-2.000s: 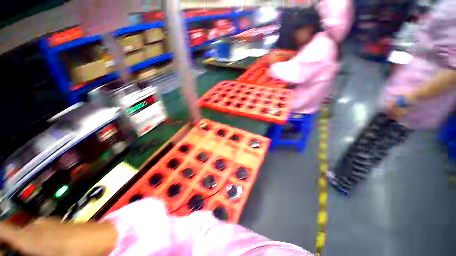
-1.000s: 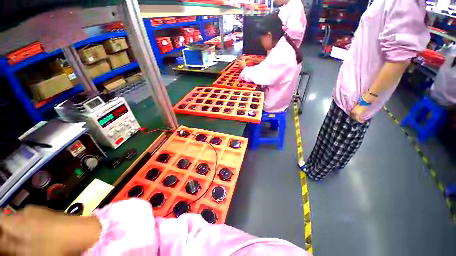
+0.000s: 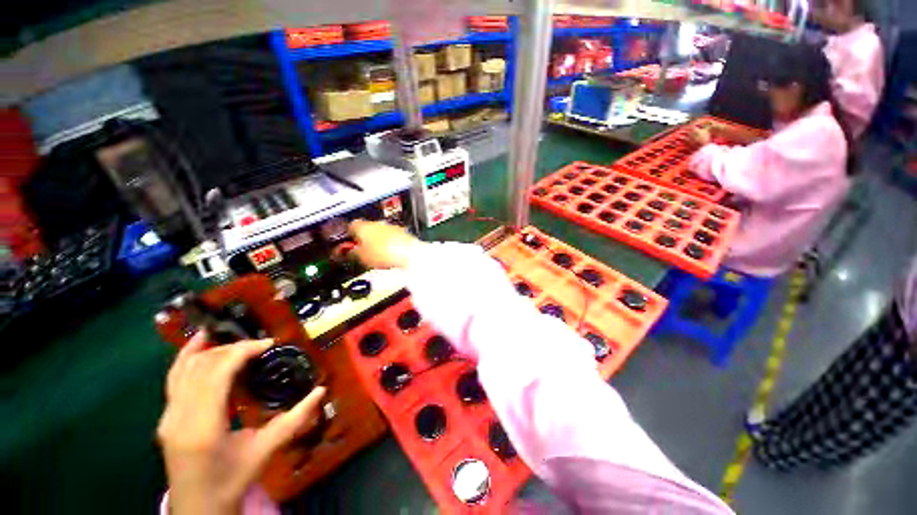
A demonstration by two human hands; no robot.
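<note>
My left hand (image 3: 216, 417) is at the orange-brown fixture (image 3: 357, 407), thumb and forefinger around opposite sides of a round black unit (image 3: 282, 376). The unit lies low over the fixture's face. My right hand (image 3: 378, 244) reaches across to the front of the black-fronted controller (image 3: 292, 264). Its fingertips are small and blurred near a knob, so its grip is unclear. The red-orange foam tray (image 3: 457, 347) right of the fixture holds several black discs in square pockets; one nearer disc looks silvery white. My right sleeve covers part of the tray.
Black rings lie on yellowish paper (image 3: 380, 286) behind the tray. A white power supply (image 3: 442, 186) stands beyond, left of a metal upright (image 3: 525, 121). Another red foam tray (image 3: 638, 214) lies farther right. A person in pink (image 3: 789, 186) sits there. A blue bin (image 3: 149, 243) is at left.
The view has swung left, bringing the fixture and my left hand into sight. My right hand, earlier blurred at the lower left edge, now shows at the controller front.
</note>
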